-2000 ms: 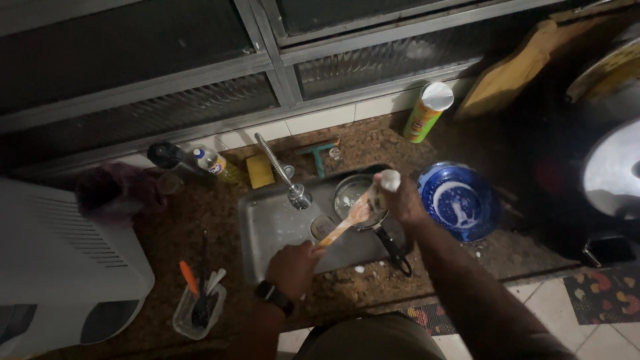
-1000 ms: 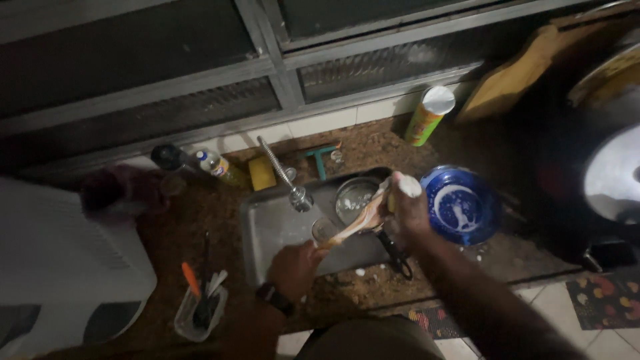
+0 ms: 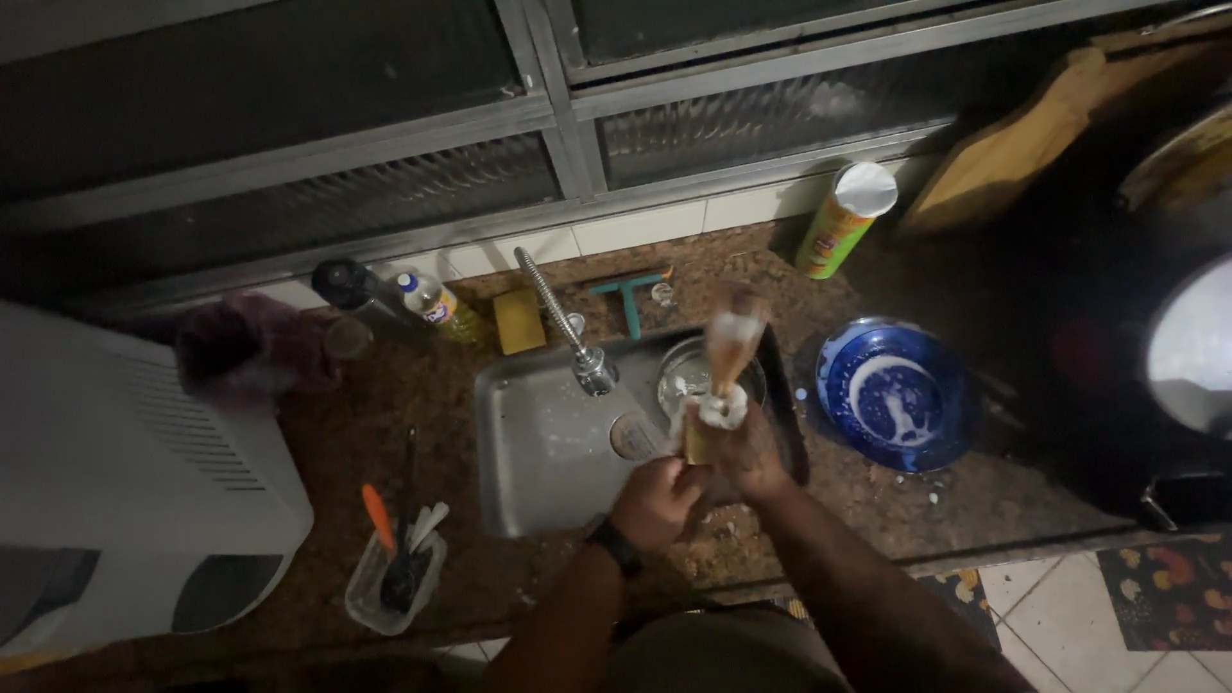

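Observation:
A wooden spoon (image 3: pixel 733 351), blurred by motion, points away from me over the right side of the metal sink (image 3: pixel 539 452). My right hand (image 3: pixel 753 457) presses a foamy yellow sponge (image 3: pixel 700 447) around its lower part, with white suds on top. My left hand (image 3: pixel 656 505), with a dark watch at the wrist, is closed near the bottom of the sponge; the handle there is hidden. Below the spoon, a round pan (image 3: pixel 681 377) lies in the sink, partly covered by the hands. The faucet (image 3: pixel 595 371) hangs over the basin.
A soapy blue plate (image 3: pixel 890 390) lies right of the sink, near a green canister (image 3: pixel 842 226). Behind the basin are a yellow sponge (image 3: pixel 520 321), a teal squeegee-like tool (image 3: pixel 630 300) and a bottle (image 3: pixel 428 300). A plastic tub (image 3: pixel 361 587) with utensils stands left.
The wooden spoon was slanted from my left hand at lower left up to my right hand; now it points away from me beyond both hands. My hands have come closer together.

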